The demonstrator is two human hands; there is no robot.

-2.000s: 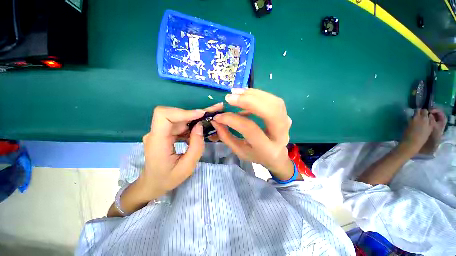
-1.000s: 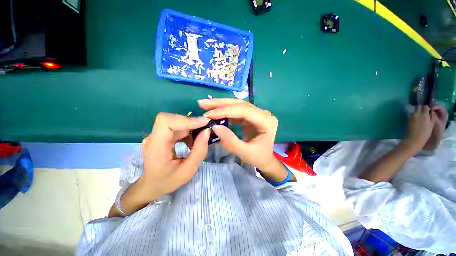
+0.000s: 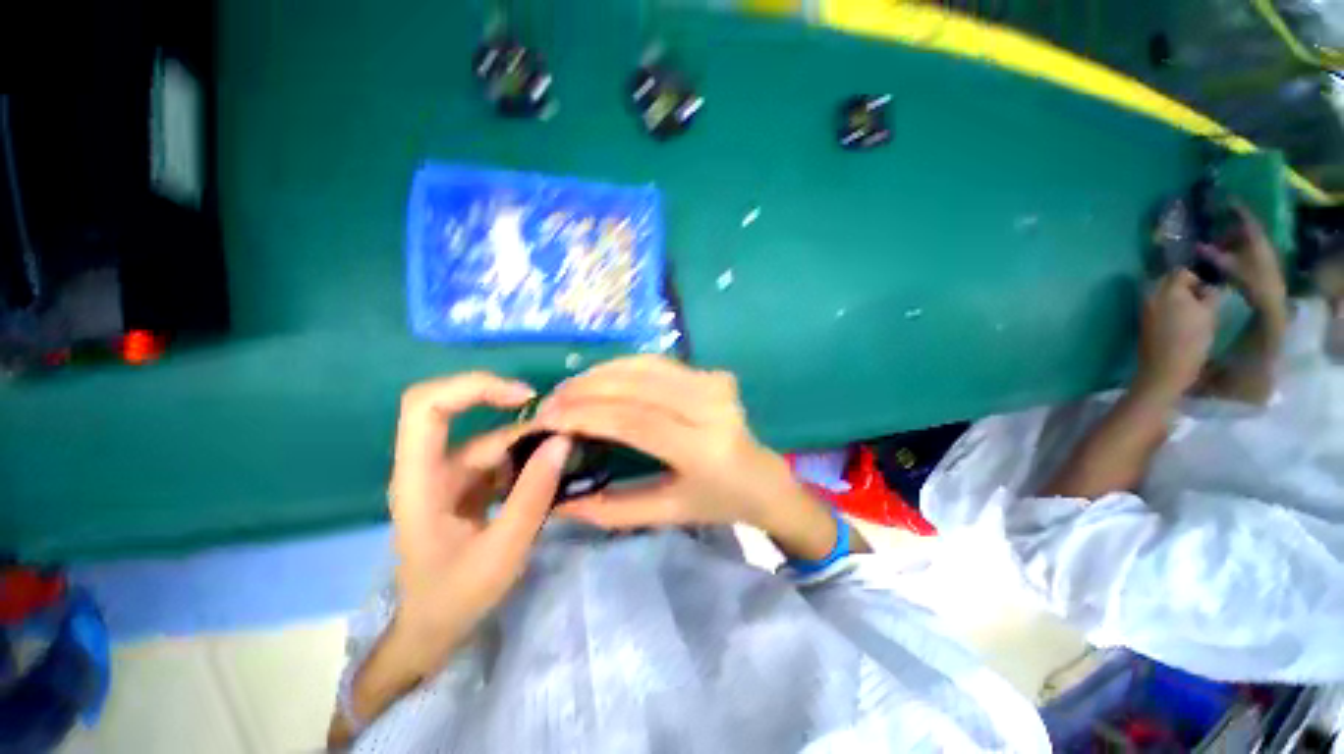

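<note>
A small black housing (image 3: 587, 469) is held between both hands just over the bench's near edge. My left hand (image 3: 464, 494) grips its left side with thumb and fingers. My right hand (image 3: 663, 442) holds its right side, fingers across the top and thumb below. The fingers hide much of the housing, and the picture is blurred. A blue tray (image 3: 419, 258) with many small pale pieces lies on the green bench just beyond my hands.
Three black units (image 3: 513, 77) stand spaced along the far side. A black machine (image 3: 177, 177) with a red light is at left. Pale bits lie right of the tray. Yellow tape (image 3: 1017, 56) edges the bench. Another person's hands (image 3: 1179, 317) work at right.
The view has shifted, so the tray sits lower and a third black unit shows at the far side. My right fingers now lie flatter across the held housing, and the other person's hands have moved apart.
</note>
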